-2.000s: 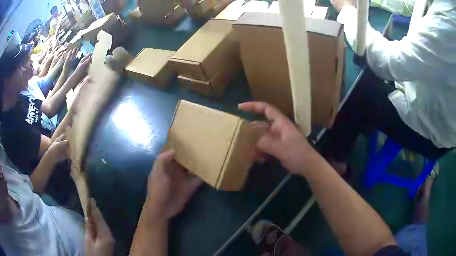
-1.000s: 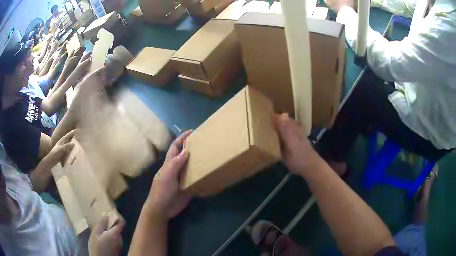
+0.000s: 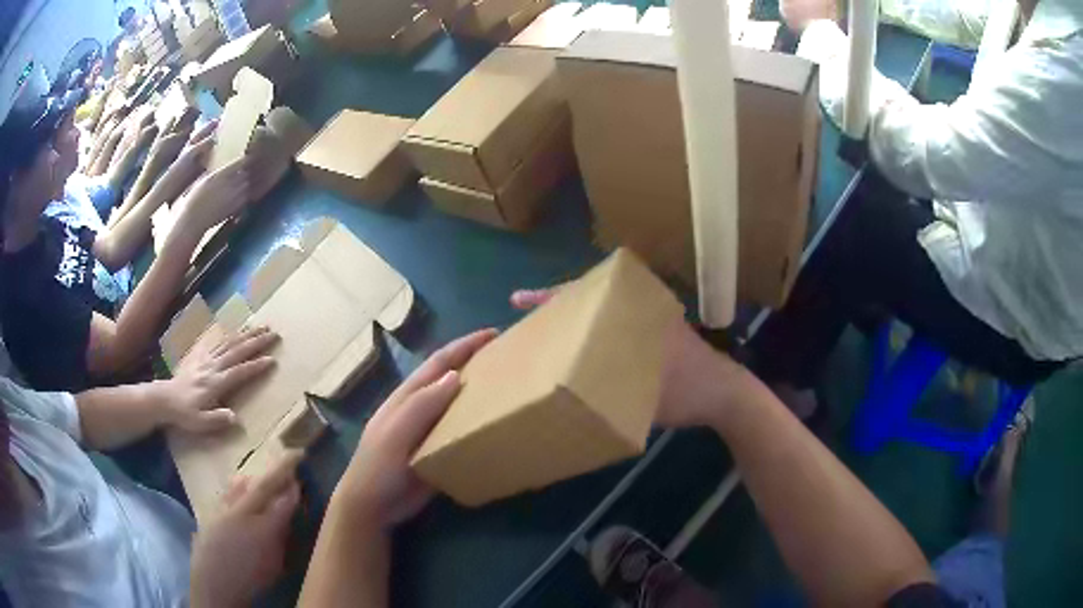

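A closed plain brown mailer box (image 3: pixel 534 392) is held tilted above the dark green table, near its metal-edged front. My left hand (image 3: pixel 410 422) grips the box's left end, with fingers along its upper edge and the palm partly hidden behind it. My right hand (image 3: pixel 689 368) holds the right end from behind; most of its fingers are hidden by the box, and a fingertip shows beyond the far edge.
Two stacked closed boxes (image 3: pixel 493 119), a single box (image 3: pixel 354 152) and a large upright carton (image 3: pixel 689 154) stand beyond my hands. A pale post (image 3: pixel 709 178) rises before the carton. At left, a neighbour's hands press a flat blank (image 3: pixel 327 297). Another person sits right, near a blue stool (image 3: pixel 920 404).
The held box has been turned and tilted, and now sits slightly lower, with different faces showing. At left, the neighbour's blurred blank now lies flat on the table under their hands.
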